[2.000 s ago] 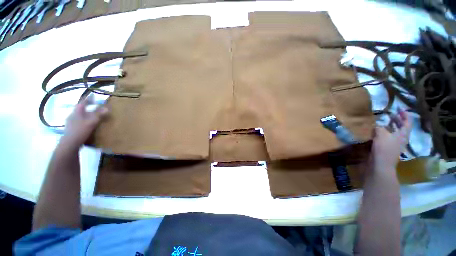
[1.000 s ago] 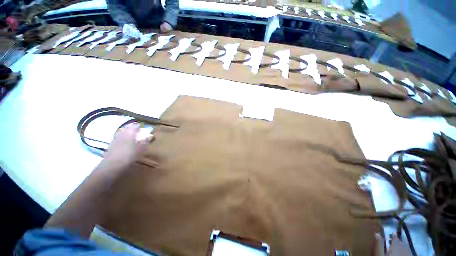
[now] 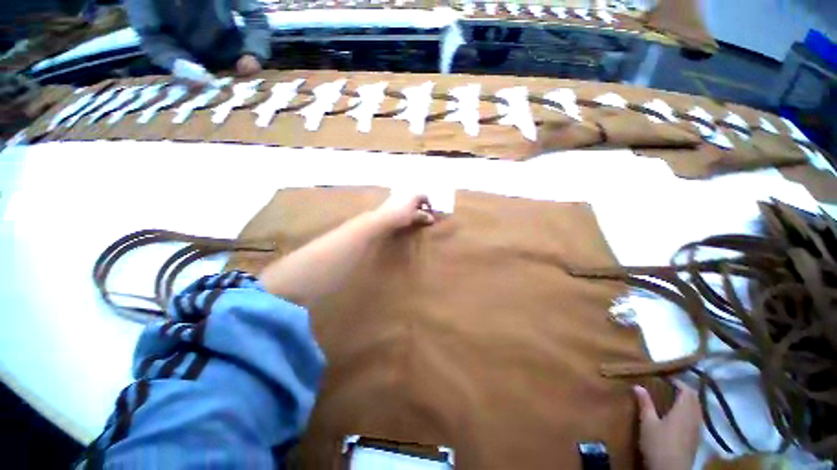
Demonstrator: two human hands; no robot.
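Note:
The brown bag body panel (image 3: 431,340) lies flat before me, wrinkled down its middle, with a notch in its far edge and another at the near edge. My left hand (image 3: 415,213) reaches over the panel, its fingers curled and pinching the edge of the far notch. My right hand (image 3: 668,424) is at the panel's right near side, thumb and finger apart with brown material between them; its underside is hidden. The near notch (image 3: 398,456) has a dark border and white corner bits. A black label (image 3: 594,455) shows at the bottom.
Handles (image 3: 138,240) loop off the panel's left side. A pile of brown bodies and tangled straps (image 3: 798,312) lies at the right. A row of brown pieces with white inserts (image 3: 367,106) spans the far table. A person (image 3: 197,41) in grey sleeves stands behind it.
My left hand has moved from the left handles across to the far notch. The view has shifted; the panel's near part is cut off by the frame. My right hand shows more fully.

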